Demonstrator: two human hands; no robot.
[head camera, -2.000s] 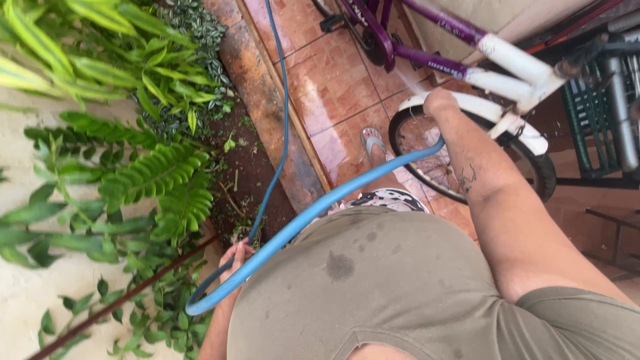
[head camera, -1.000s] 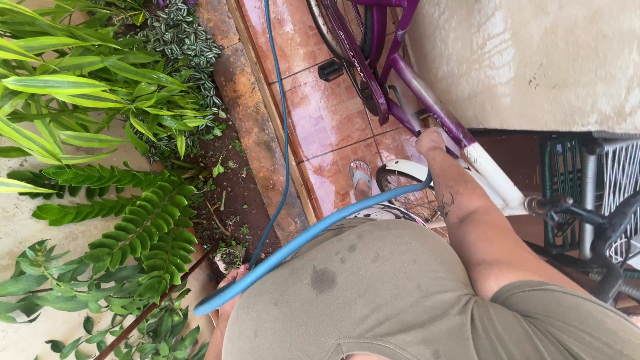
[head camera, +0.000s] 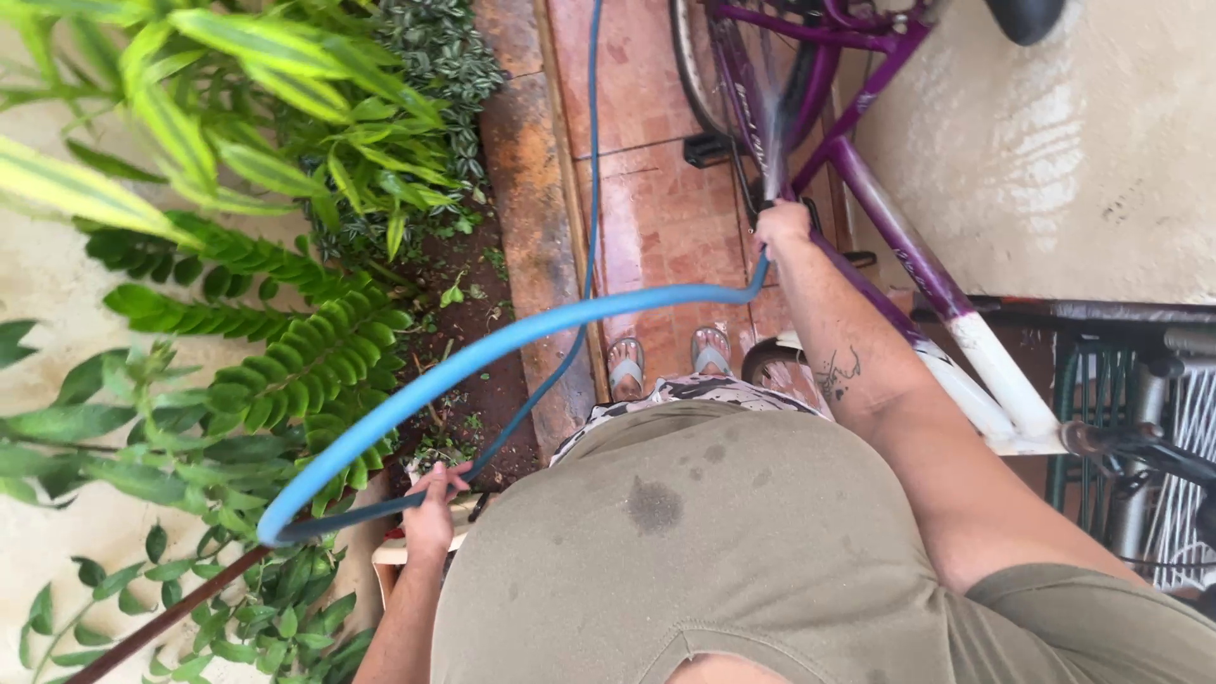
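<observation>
My right hand (head camera: 785, 228) is closed around the end of a blue garden hose (head camera: 532, 328), and a spray of water (head camera: 777, 142) leaves it toward the rear part of a purple and white bicycle (head camera: 879, 204). From that hand the hose curves over to the left, bends back and passes through my left hand (head camera: 439, 503), whose fingers are around it. Beyond my left hand the hose runs up along the wet tiled floor (head camera: 655, 204). The nozzle end is hidden in my right hand.
A planting bed (head camera: 475, 313) with leafy plants (head camera: 323, 351) lies on the left, behind a stone curb (head camera: 532, 190). My sandalled feet (head camera: 625, 366) stand on the tiles. At right are a pale wall (head camera: 1035, 171) and a rack-like metal object (head camera: 1140, 475). A thin brown rod (head camera: 171, 617) crosses the lower left.
The water spray now falls on the bicycle's rear part; two seconds ago my right hand was beside its front wheel. The view has shifted along the bicycle. Both hands have kept the hose.
</observation>
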